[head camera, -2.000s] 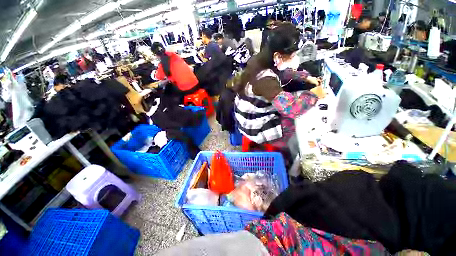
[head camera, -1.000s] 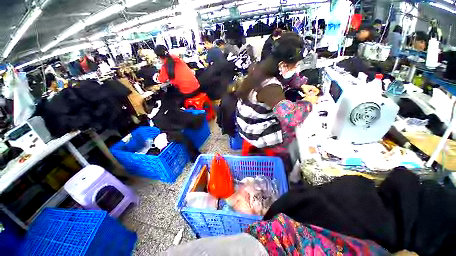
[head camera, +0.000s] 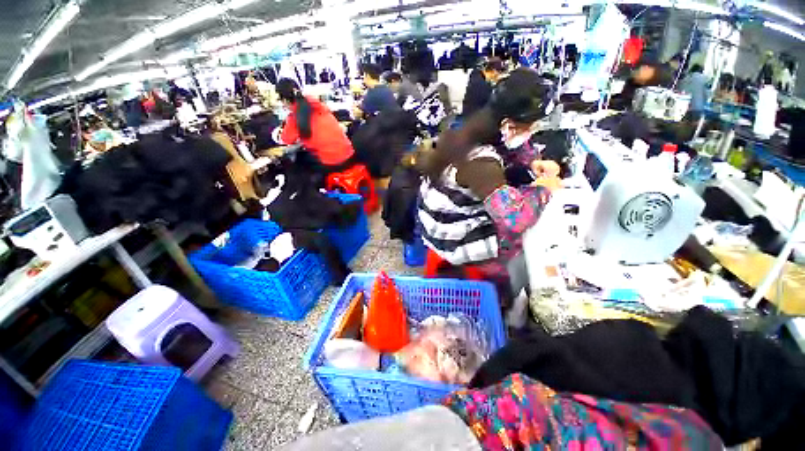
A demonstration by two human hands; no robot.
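Observation:
A black garment lies heaped at the lower right, in front of the wearer. My left forearm in its red-blue floral oversleeve reaches along the bottom edge towards the right, against the black cloth. My left hand is not visible; it is past the sleeve end, at the cloth or the picture's edge. My right hand is not in the picture.
A blue lattice crate holds an orange-red bag and a clear bag with pinkish contents. A white machine with a round grille stands beyond. A seated person works there. A lilac-white stool is left.
The floral sleeve reaches slightly further right, and the black cloth has shifted a little lower. The view has shifted slightly; the seated person's head and arms have moved a little.

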